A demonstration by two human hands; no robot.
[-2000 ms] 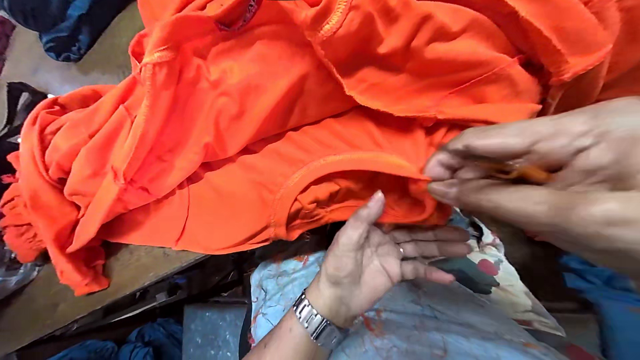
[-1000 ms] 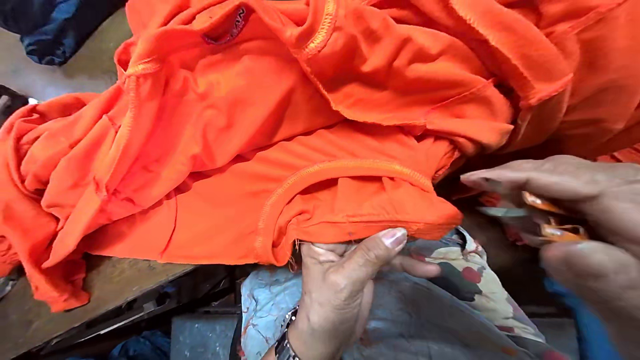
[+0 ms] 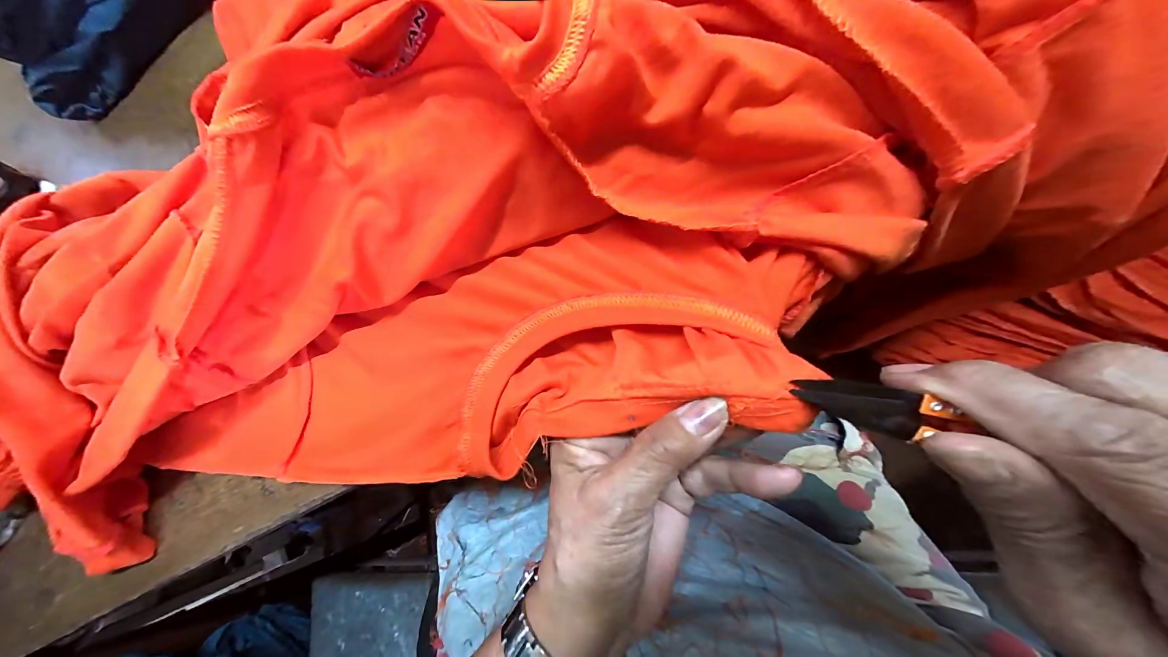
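Orange knit fabric garments [image 3: 438, 392] lie spread and bunched in front of me, their overlocked seams showing. My left hand [image 3: 630, 511], with a metal watch at the wrist, pinches the near edge of a curved, stitched opening between thumb and fingers; loose threads hang beside it. From the right, my right hand [image 3: 1049, 447] holds small orange-handled thread snips [image 3: 881, 408]. The dark blades point left, and their tips meet the fabric's right corner near the seam. Whether the tips touch the cloth or a thread, I cannot tell.
The garments rest on a worn wooden table [image 3: 219, 520], whose near edge runs below them. Dark blue cloth [image 3: 91, 55] lies at the upper left. More orange fabric [image 3: 1049, 310] is heaped at the right. A light blue stained cloth [image 3: 748, 566] covers my lap.
My left thumb has come down onto the fabric edge, where two seconds ago that hand lay spread under it. The snips have moved left to the corner since one second ago.
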